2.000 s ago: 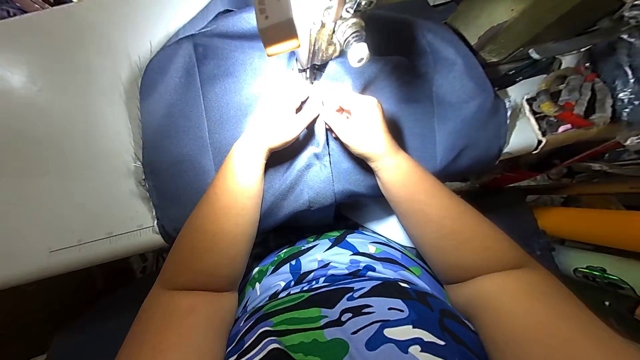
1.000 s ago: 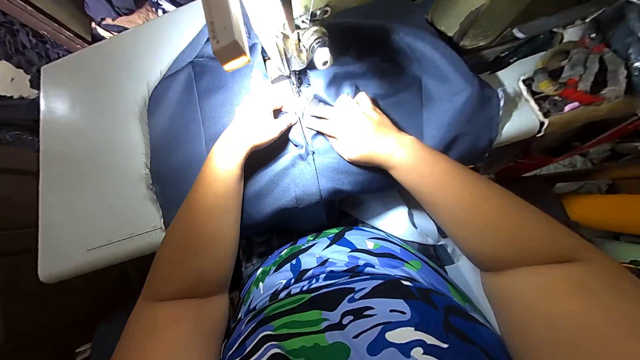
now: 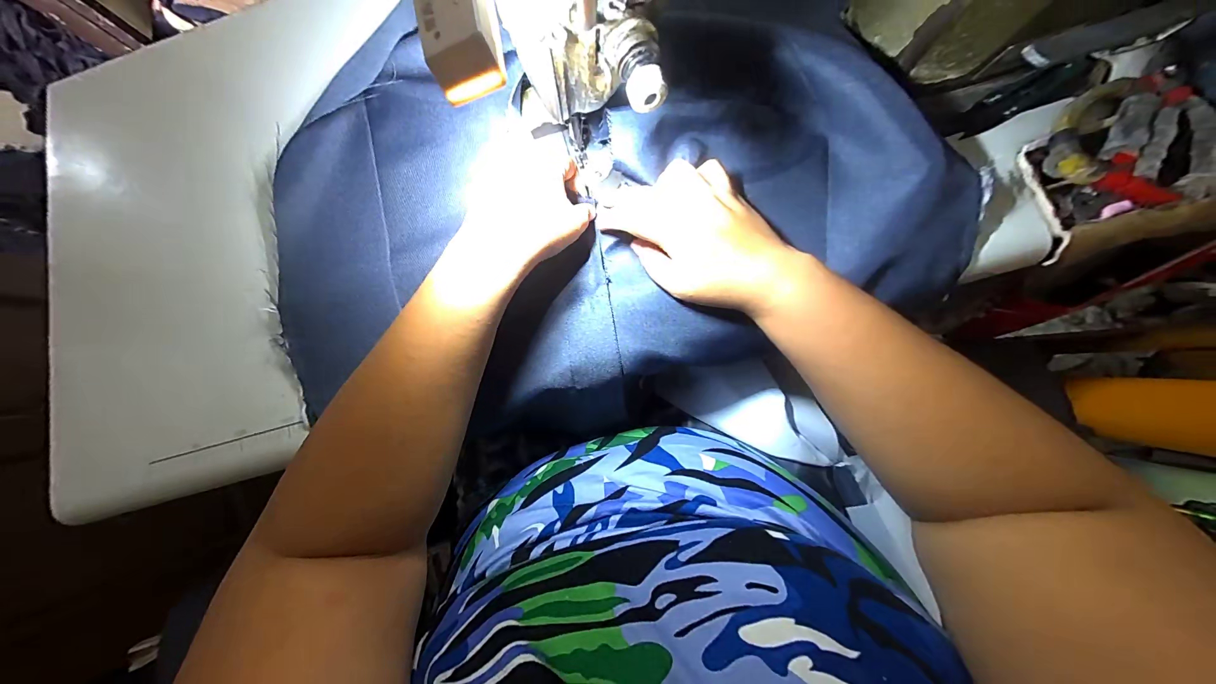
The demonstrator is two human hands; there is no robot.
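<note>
Dark blue fabric [image 3: 427, 171] with a seam down its middle is spread under the needle and presser foot of a sewing machine [image 3: 579, 76]. My left hand [image 3: 522, 214] lies just left of the presser foot, its thumb and fingers pinching the fabric by the seam; strong glare washes out part of it. On the right side of the seam, my right hand [image 3: 698, 233] rests on the cloth with its fingers bent, the index finger reaching toward the foot. Whether it grips any cloth cannot be told.
A small lamp [image 3: 465, 57] glows left of the machine head. The pale sewing table [image 3: 161, 285] extends to the left, with a ruled line near its front edge. At right stands an open box [image 3: 1064, 218] of assorted small items, above a yellow object [image 3: 1140, 413].
My hands were close together at the seam two seconds ago; my right hand has since moved a little right and flattened over the cloth. The view has shifted, showing more table at left.
</note>
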